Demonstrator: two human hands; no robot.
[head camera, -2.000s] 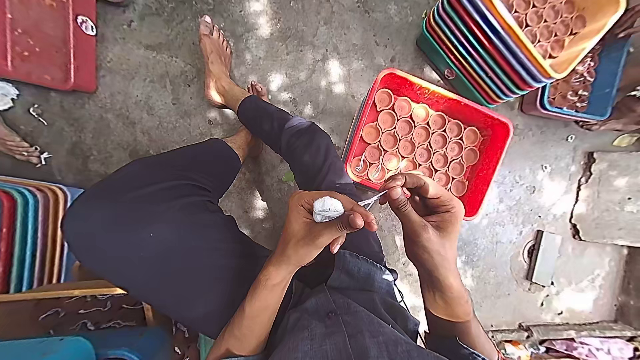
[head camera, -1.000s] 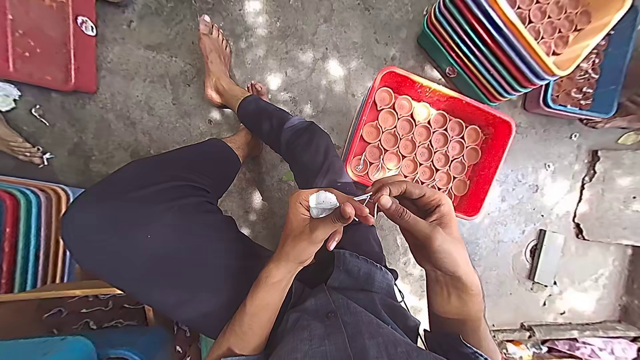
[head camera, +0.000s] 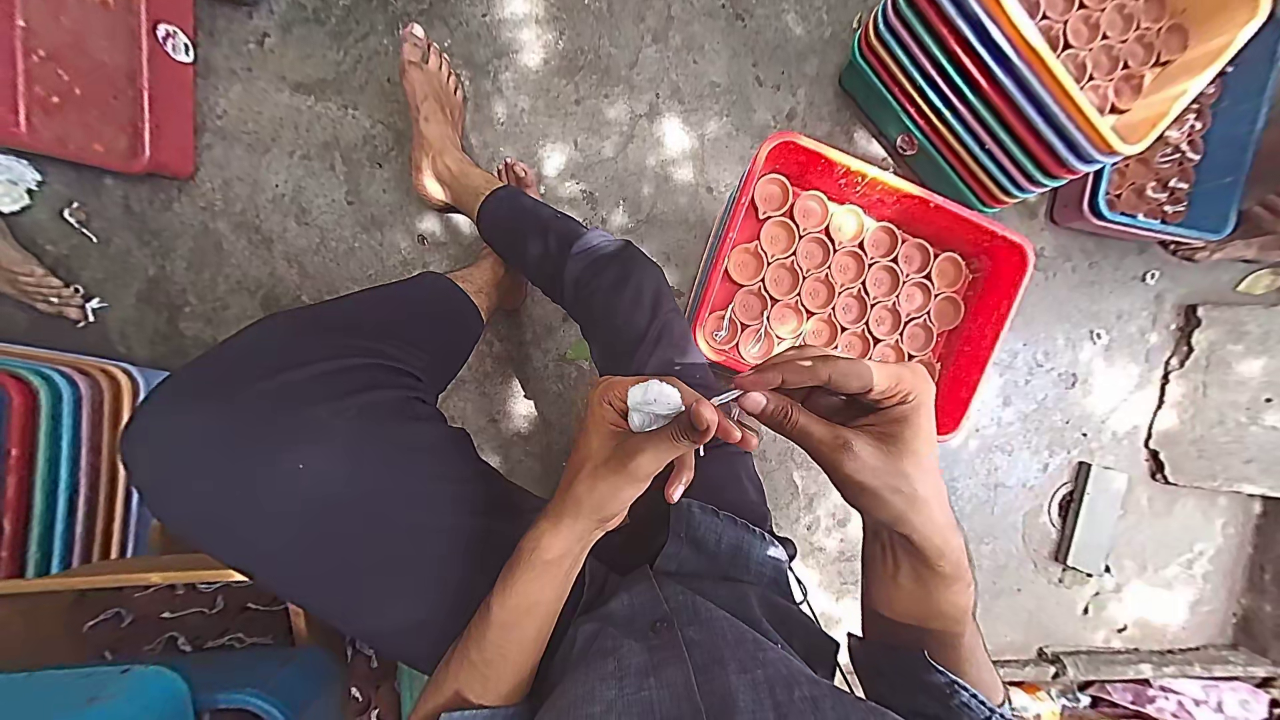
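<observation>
My left hand (head camera: 640, 440) is closed around a wad of white cotton (head camera: 654, 404), which shows above the thumb. Between the fingertips of my right hand (head camera: 850, 410) and my left fingers lies a thin twisted white strand (head camera: 727, 397), pinched by the right thumb and forefinger. Just beyond the hands stands a red plastic tray (head camera: 985, 370) on the ground, holding rows of small round clay cups (head camera: 848, 266). White strands lie in a few cups of its near left corner. The right hand overlaps the tray's near edge.
Stacked coloured trays (head camera: 960, 100) stand at upper right, the top one holding clay cups, beside a blue tray (head camera: 1230, 150). More stacked trays (head camera: 60, 460) are at left, above a tray with strands (head camera: 190, 615). A red tray (head camera: 90, 90) lies upper left. Another person's foot (head camera: 35, 280) is at the left edge.
Strands now show in cups at the tray's near left corner, plainer than two seconds ago. The strand between my hands has changed shape; both hands stay in about the same place.
</observation>
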